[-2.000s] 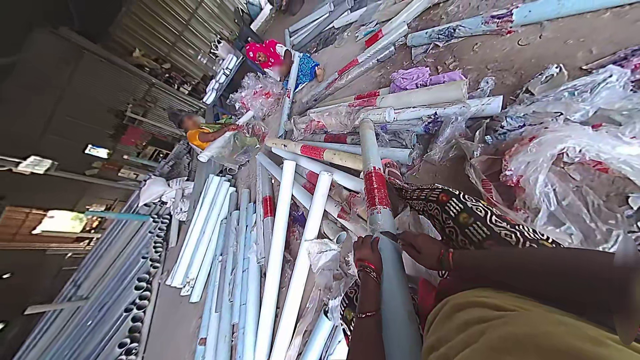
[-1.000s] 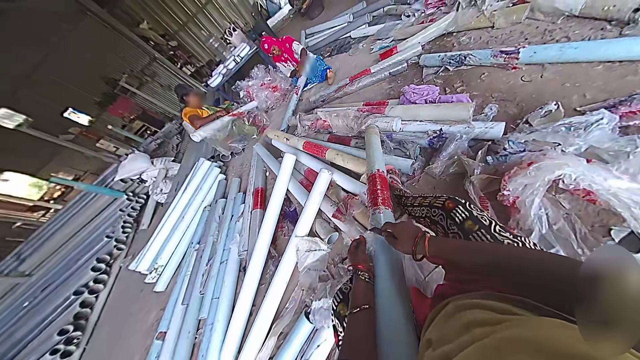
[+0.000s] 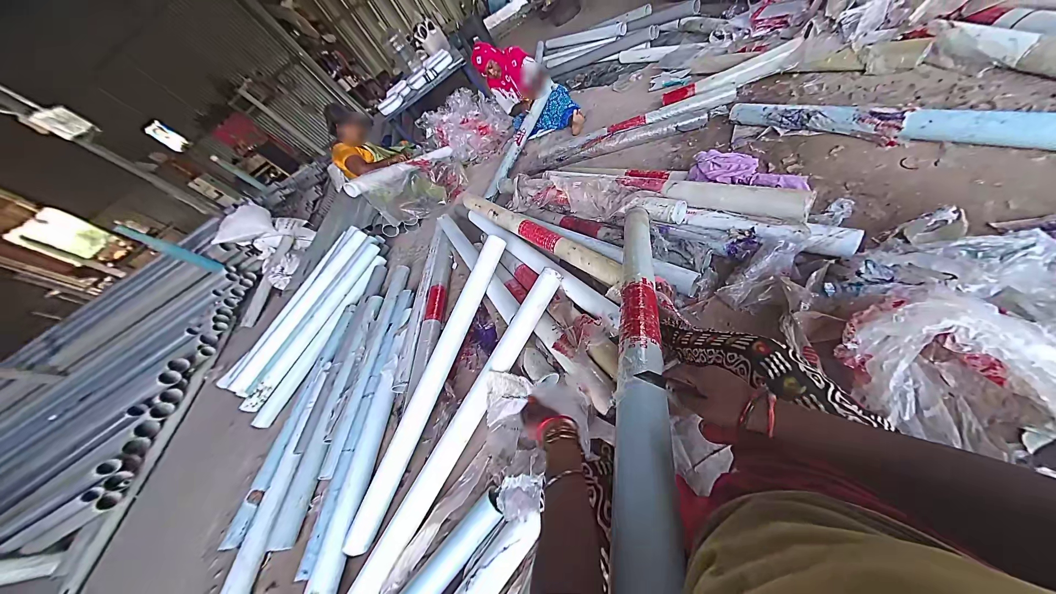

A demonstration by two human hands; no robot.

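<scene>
A grey plastic pipe [image 3: 648,462] with a red band runs lengthwise in front of me, between my arms. My right hand [image 3: 701,394] is at its right side, closed on a small dark flat blade [image 3: 652,379] that lies across the pipe. To the left of the pipe and apart from it, my left hand [image 3: 540,419] is beside crumpled clear plastic film [image 3: 510,400]; its fingers are blurred, and whether they grip the film cannot be told. Red bangles circle the left wrist.
White pipes [image 3: 429,396] and pale blue pipes [image 3: 363,429] lie at left, beyond them a stack of grey pipes [image 3: 107,388]. Plastic wrapping [image 3: 949,355] is heaped at right. Two people sit ahead, one in yellow [image 3: 355,157], one in a red headcloth [image 3: 503,74], each with a pipe.
My left hand has come off the pipe and moved left, towards the plastic film. My right hand remains at the pipe, slightly to its right.
</scene>
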